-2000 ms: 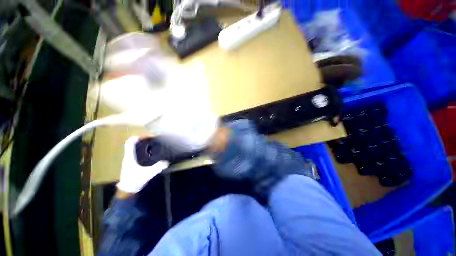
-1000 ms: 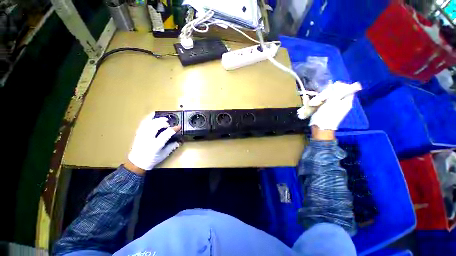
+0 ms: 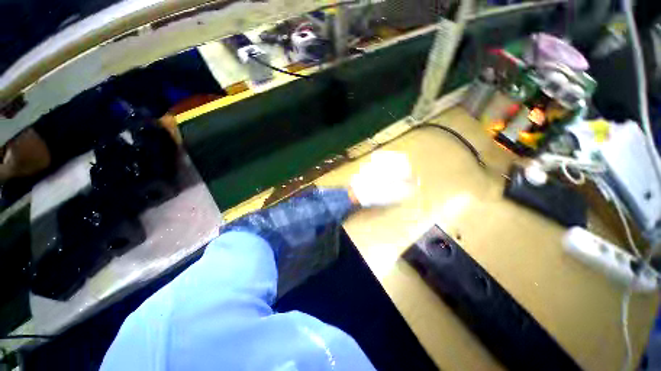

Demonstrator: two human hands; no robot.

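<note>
A long black power strip (image 3: 493, 304) lies diagonally on the tan table (image 3: 507, 250), with its near right part cut off by the bottom edge. A round socket shows at its upper left end. My left hand (image 3: 384, 177), in a white glove, is over the table's left edge area, up and left of the strip and apart from it. The hand is blurred and overexposed, so its fingers and anything in them cannot be made out. My right hand is out of the picture.
A black flat box (image 3: 547, 196) and white extension strip (image 3: 609, 257) lie at the table's right rear, near white cords. A green conveyor line (image 3: 290, 130) runs behind. Black parts (image 3: 94, 217) cover a pale surface at left, near another person's hand (image 3: 27, 153).
The view has swung left. My left hand has let go of the strip and moved away from it. My right hand and the blue crates have left the picture.
</note>
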